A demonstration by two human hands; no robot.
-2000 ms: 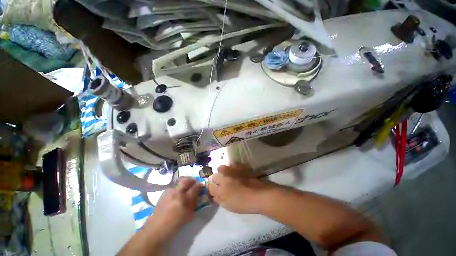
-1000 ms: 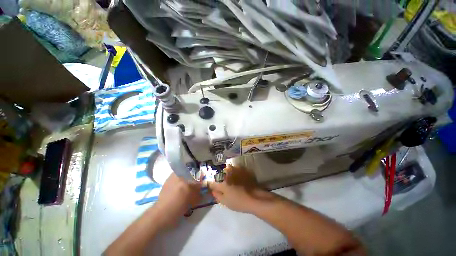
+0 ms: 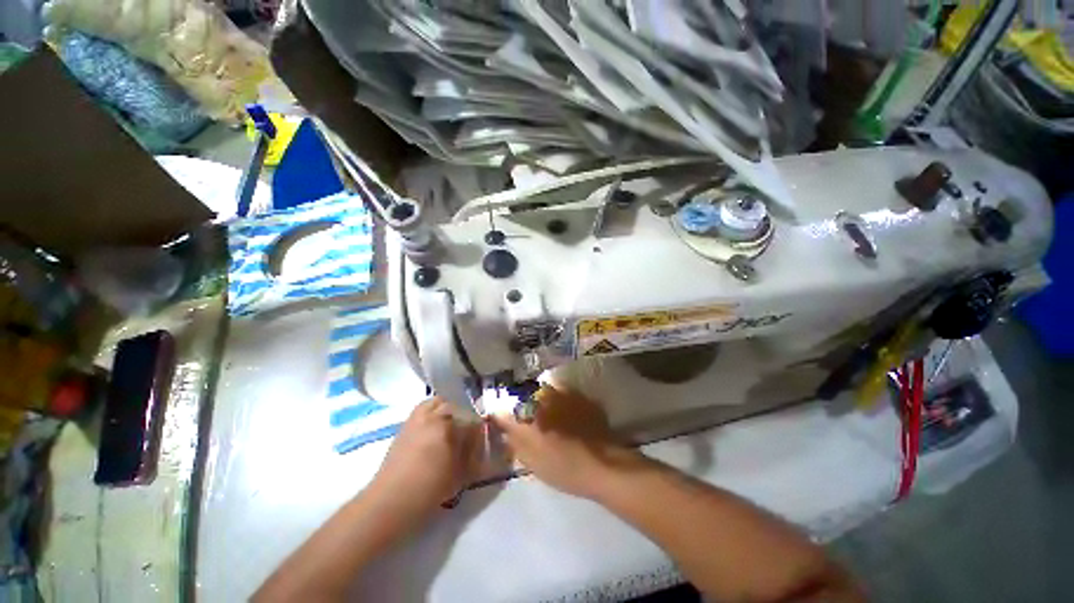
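Observation:
A blue-and-white striped piece (image 3: 349, 383) with a round opening lies flat left of the needle area, partly under the machine's left end. My left hand (image 3: 438, 454) is on its right part, fingers bent close to the presser foot (image 3: 526, 403). My right hand (image 3: 558, 438) is just right of the foot, fingertips beside it. Both hands are bare and near each other. Their fingers hide the cloth between them; I cannot tell how firmly each grips it. The white sewing machine (image 3: 695, 283) stands over the work with its lamp lit.
Another striped piece (image 3: 309, 253) lies behind left. A dark phone (image 3: 133, 406) is at the left and a cardboard flap (image 3: 88, 153) behind it. Grey-white cut pieces (image 3: 530, 83) are heaped behind the machine. A red cord (image 3: 910, 430) hangs at the right by a parts tray (image 3: 960, 412).
The view has shifted, so the machine sits lower and further right than at first. Both hands stay at the presser foot. More of the striped piece now shows left of them.

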